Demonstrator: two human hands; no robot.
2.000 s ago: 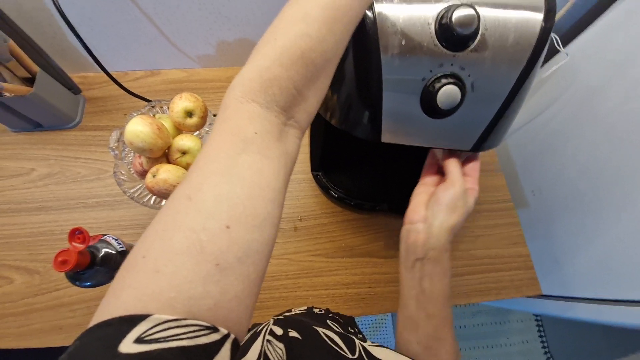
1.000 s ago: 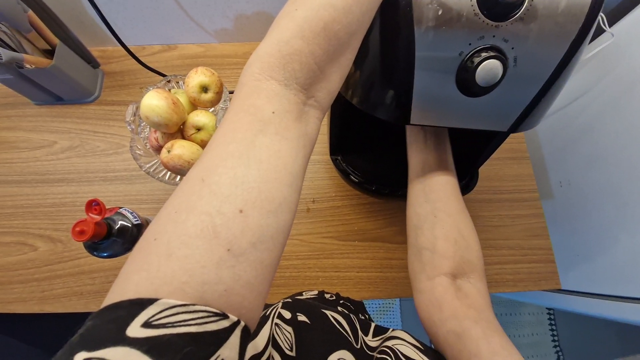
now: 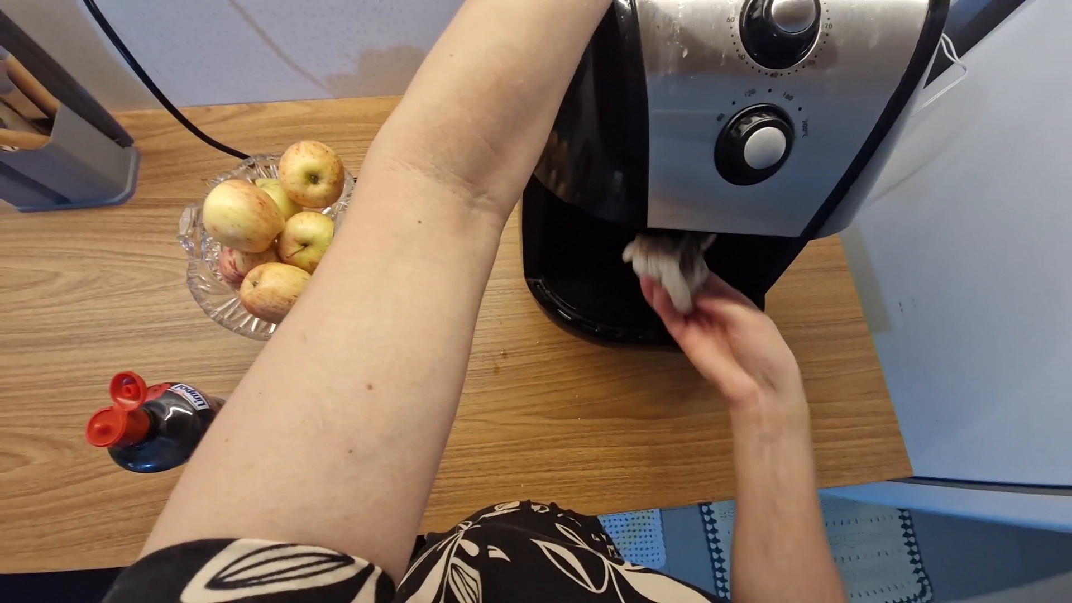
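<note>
An air fryer (image 3: pixel 754 75) with a steel front and two black dials stands on the wooden counter, its basket bay (image 3: pixel 586 268) open. My right hand (image 3: pixel 724 335) holds a crumpled whitish cloth (image 3: pixel 670 264) at the mouth of that bay, just under the steel panel. My left arm reaches up across the view to the air fryer's upper left side, and the hand itself lies outside the frame. Part of the cloth is hidden beneath the panel.
A cut-glass bowl (image 3: pixel 222 297) of apples (image 3: pixel 243 215) sits left of my arm. Nearer me is a dark bottle (image 3: pixel 159 431) with its red flip cap open. A grey utensil holder (image 3: pixel 75 159) and a black cable (image 3: pixel 151 84) are at the back left. A pale appliance side (image 3: pixel 980 276) stands right.
My right hand, deep inside the bay a second ago, has come back out to its mouth, and the cloth now shows in it. My left arm stays raised across the view.
</note>
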